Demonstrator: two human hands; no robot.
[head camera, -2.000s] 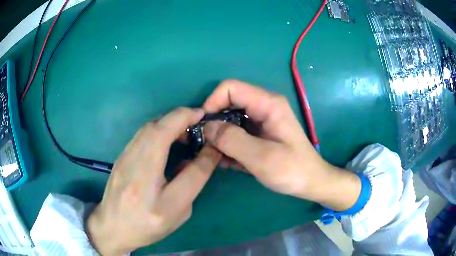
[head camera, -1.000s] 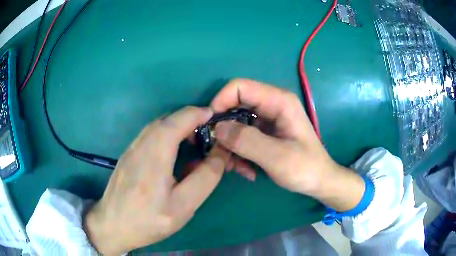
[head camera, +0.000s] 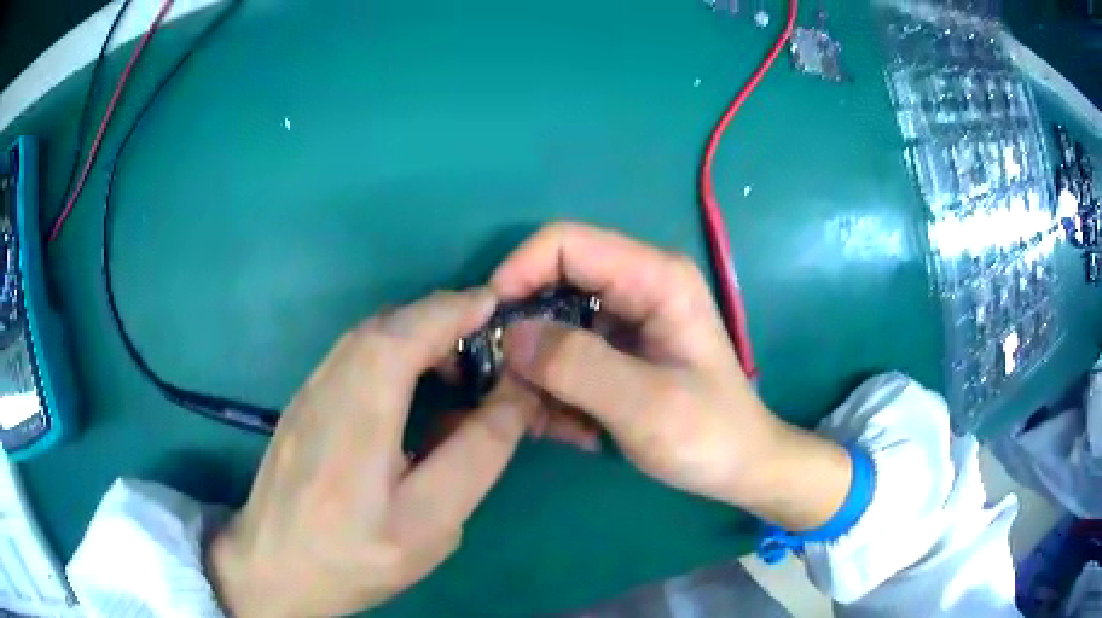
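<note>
A small dark housing with a curved rim and shiny spots is held between both hands near the middle of the view. My left hand grips its left side with thumb and fingers. My right hand grips its upper and right side, with the thumb pressed over its middle. The fingers hide most of the piece, and whether a circuit board sits inside cannot be told.
A black test probe lies left, partly behind my left hand. A red test probe lies right. The multimeter stands at the left edge. A clear blister tray is at right. A loose board lies at the top right.
The hands keep the same grip on the dark housing, with only slight finger movement. The whole view has shifted a little.
</note>
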